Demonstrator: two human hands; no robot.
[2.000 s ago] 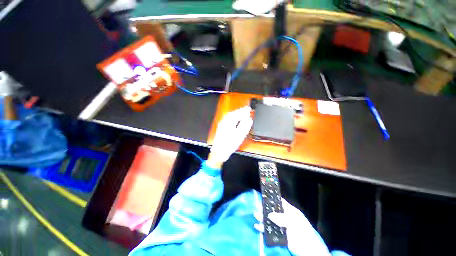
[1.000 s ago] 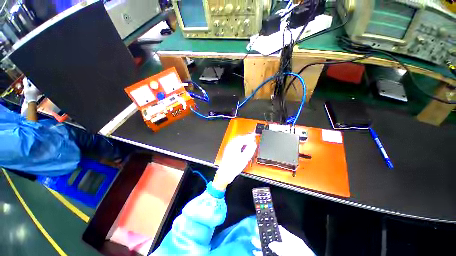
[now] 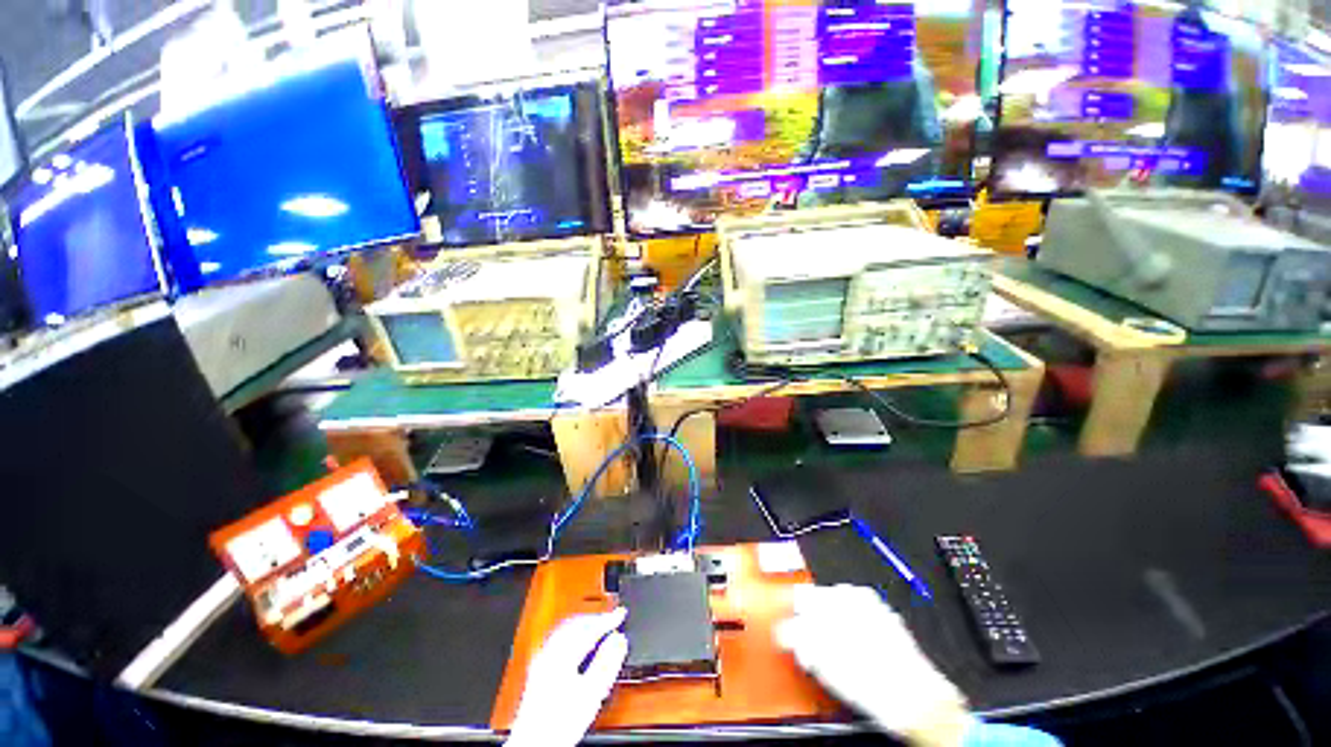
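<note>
The black square set-top box (image 3: pixel 667 623) sits on the orange board (image 3: pixel 762 657), against the connector block (image 3: pixel 686 563) at the board's far edge. My left hand (image 3: pixel 572 674), in a white glove, is at the box's left side, its fingers at the edge; whether it grips the box is unclear. My right hand (image 3: pixel 864 652), gloved and slightly blurred, is over the board's right part, apart from the box, with no object visible in it. The black remote control (image 3: pixel 987 600) lies on the bench to the right of my right hand.
A blue marker pen (image 3: pixel 892 560) lies beside a flat black box (image 3: pixel 801 508). An orange-red test box (image 3: pixel 318 552) stands at left, with a blue cable (image 3: pixel 692 489) near the fixture. Oscilloscopes (image 3: pixel 861 296) stand on the green shelf, below lit monitors (image 3: pixel 796 110).
The view has tilted up, bringing the monitors into sight. The remote has left my right hand and now lies on the bench. My right hand has moved to the board; my left stays beside the box.
</note>
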